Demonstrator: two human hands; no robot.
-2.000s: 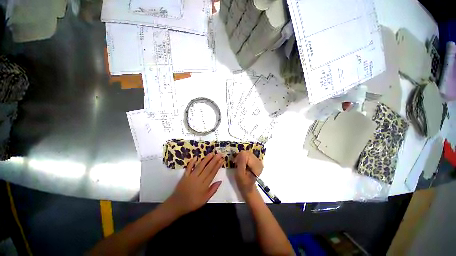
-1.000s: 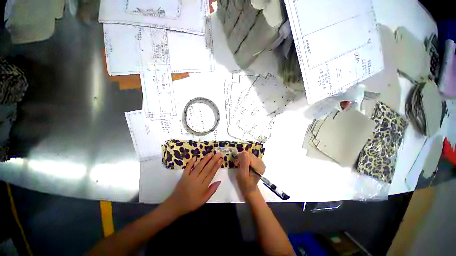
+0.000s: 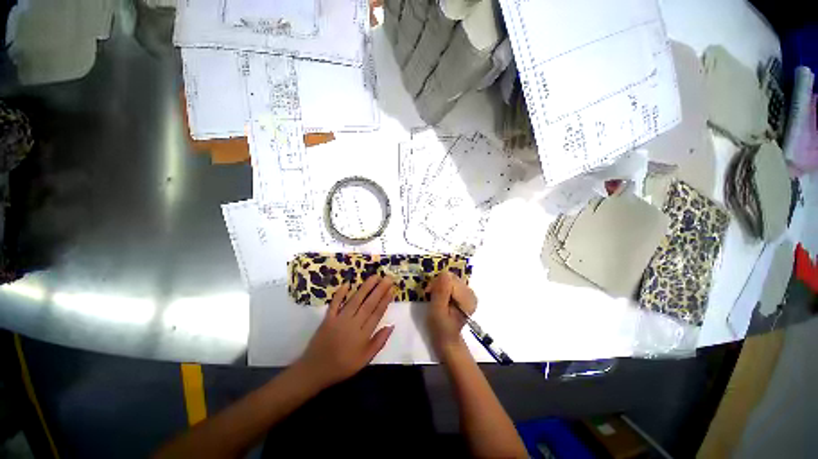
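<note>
A long narrow leopard-print strip [image 3: 318, 276] lies flat across white backing paper [image 3: 287, 332] near the table's front edge. My left hand [image 3: 354, 324] lies flat with fingers spread, its fingertips on the strip's lower middle; it grips nothing. My right hand [image 3: 450, 307] is closed around a dark pen [image 3: 486, 341] and rests at the strip's right part. The pen's rear end points down and right; its tip is hidden by the fingers. A small pale patch shows on the strip between the two hands.
A grey tape ring [image 3: 357, 210] lies behind the strip. Printed sheets [image 3: 278, 99] lie at back left, another [image 3: 596, 81] at back right. Grey cut pieces [image 3: 439, 63] stand at the back. Beige pieces [image 3: 614, 242] and a shiny leopard rectangle [image 3: 686, 255] lie right.
The pen's rear end has swung slightly and my right hand has shifted a little against the strip. My left hand stays on the strip. The whole view has shifted slightly.
</note>
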